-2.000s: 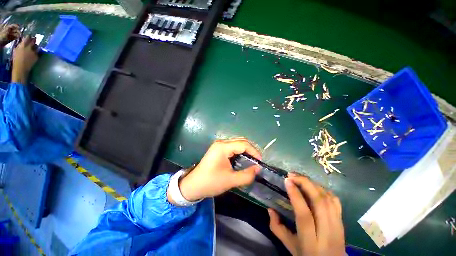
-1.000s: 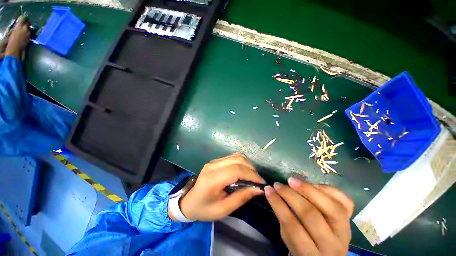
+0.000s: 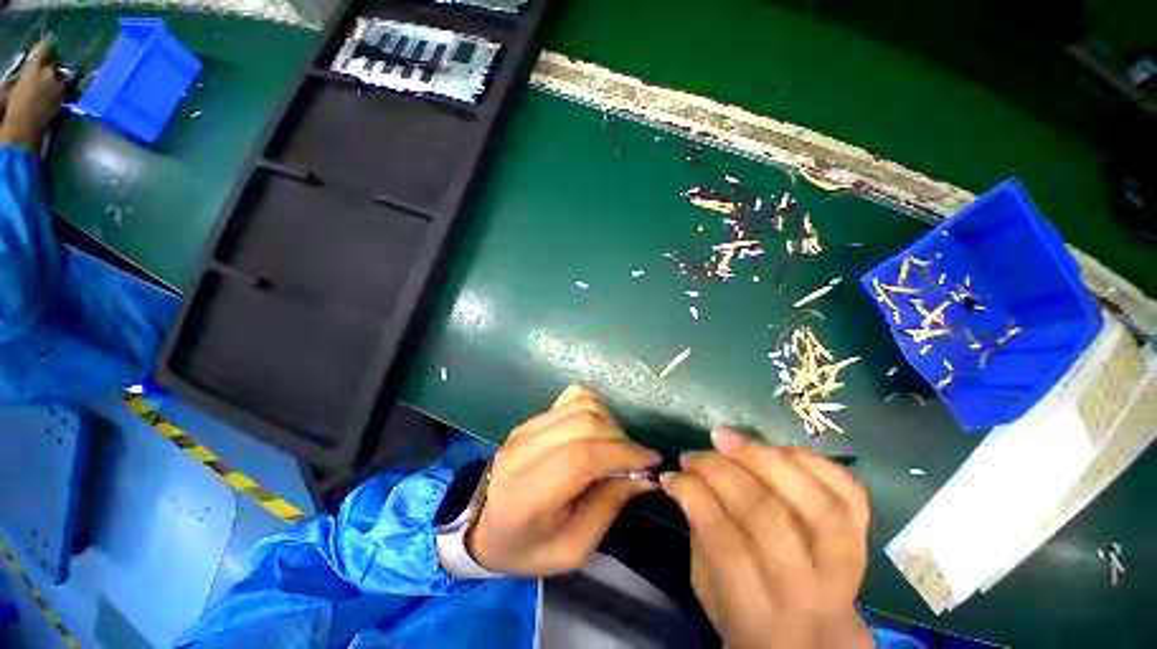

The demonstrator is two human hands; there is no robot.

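Note:
My left hand [image 3: 565, 482] and my right hand [image 3: 774, 526] are close together at the near edge of the bench. Both hold a dark, thin metal frame [image 3: 645, 477] seen edge-on. The fingers cover most of it, and only a small dark part shows between the fingertips. Whether a small piece is pinched there cannot be told.
The black compartment tray [image 3: 343, 209] lies at the left, with a silver frame [image 3: 419, 60] in an upper pocket. Cream liner slivers [image 3: 812, 380] lie on the green bench. A blue bin [image 3: 1015, 304] and white sheets [image 3: 1015, 507] are at the right. Another person's hand [image 3: 36, 95] is upper left, by another blue bin [image 3: 137, 79].
The frame was tilted with its face showing and is now edge-on, mostly hidden. My right hand has turned over it and closed in toward my left hand. The view has shifted slightly.

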